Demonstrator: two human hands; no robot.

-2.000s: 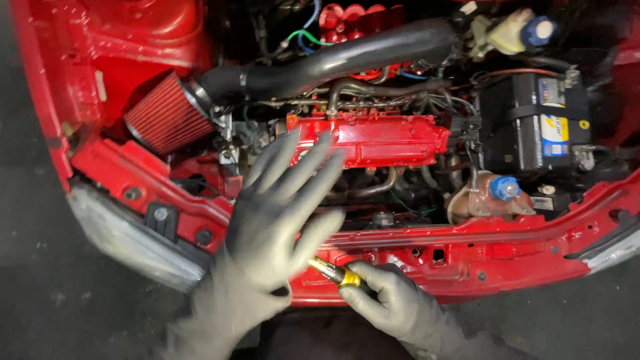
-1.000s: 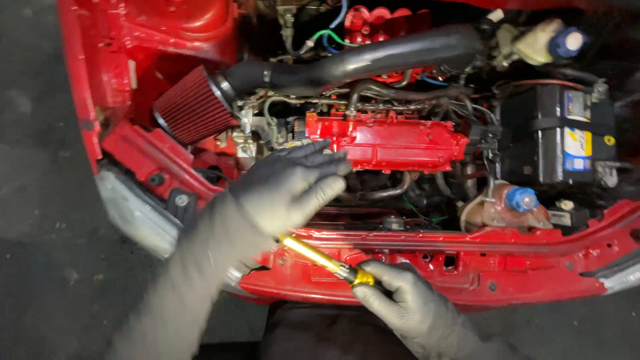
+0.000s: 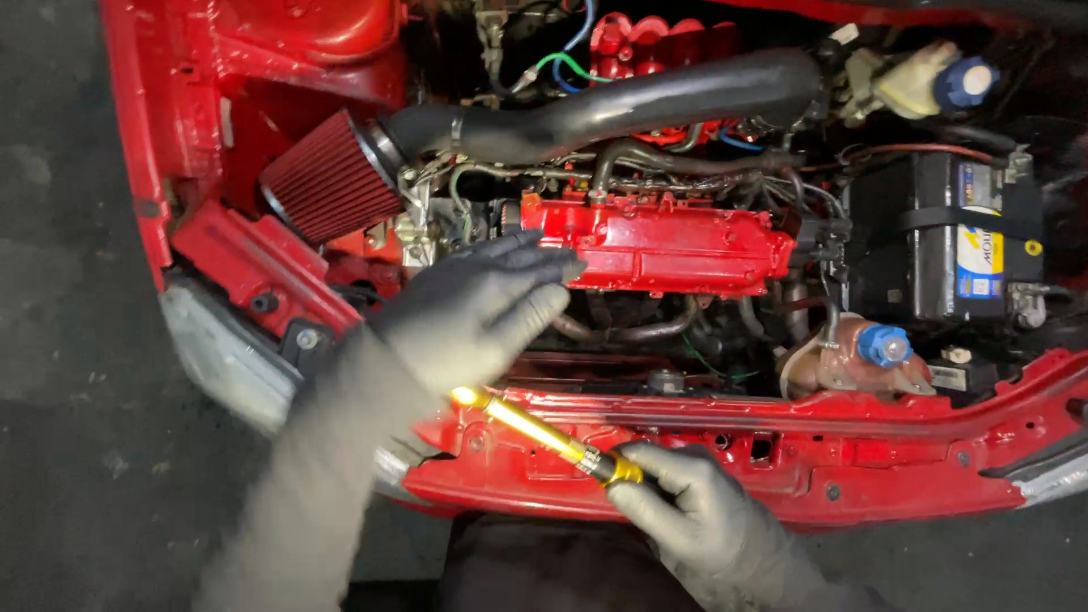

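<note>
My left hand, in a grey glove, is held flat with the fingers extended over the left end of the red engine valve cover. Nothing is in it; whether it touches the cover I cannot tell. In my right hand, also gloved, is the black and yellow handle of a tool with a bright yellow shaft, which looks like a work light or torch. The shaft points up and left across the red front crossmember, its far end close beneath my left wrist.
A red cone air filter joins a black intake pipe. At the right sit a strapped battery and a brownish coolant tank with a blue cap. A headlight lies under my left forearm.
My left hand, raised with spread fingers two seconds ago, has lowered to a flatter pose by the valve cover. More of the yellow shaft shows; my right hand keeps its hold.
</note>
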